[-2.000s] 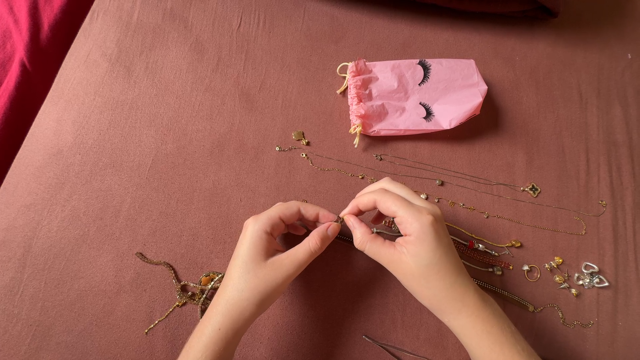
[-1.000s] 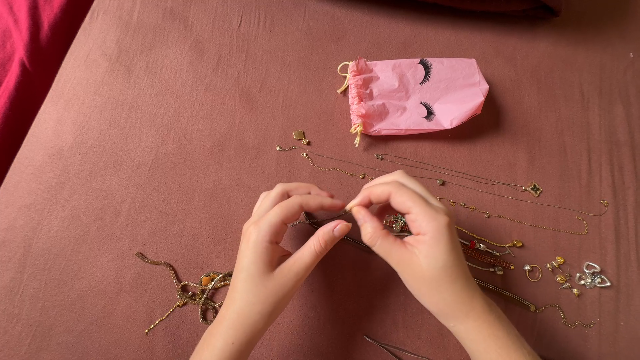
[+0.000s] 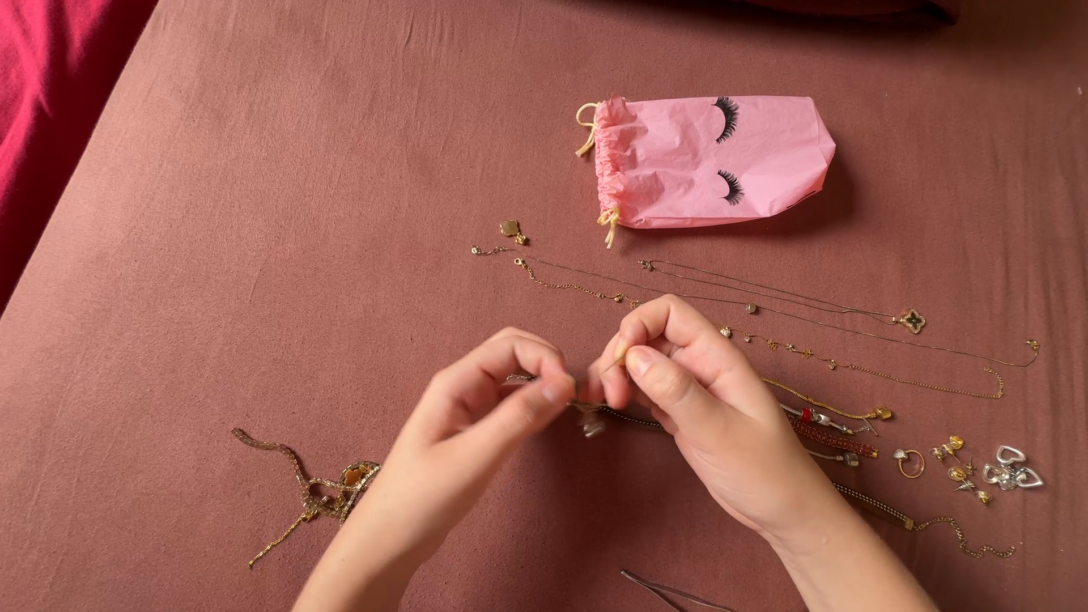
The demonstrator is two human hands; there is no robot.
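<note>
My left hand (image 3: 489, 404) pinches a thin, dark piece of jewelry between thumb and forefinger; blur hides its exact kind. Close by on the right, my right hand (image 3: 693, 399) has thumb and forefinger pressed together on a tiny gold-coloured piece. A dark chain (image 3: 629, 416) runs between the hands and passes beneath the right one. Under and beyond my right hand lie a gold chain bracelet (image 3: 820, 403), a red beaded bracelet (image 3: 837, 439) and a dark band bracelet (image 3: 875, 505). Fine necklaces, one with a clover-shaped pendant (image 3: 911, 320), stretch above the hands.
A pink drawstring pouch (image 3: 680, 161) with printed eyelashes lies at the top. A tangled chain heap (image 3: 327, 493) sits left of my left forearm. At the right are a ring (image 3: 911, 463), small gold earrings (image 3: 965, 472) and a silver heart piece (image 3: 1011, 469). A dark cord (image 3: 667, 592) lies at the bottom.
The fingertips of my two hands have drawn slightly apart, and my right hand's fingers have curled. The pouch and the laid-out necklaces have stayed in place.
</note>
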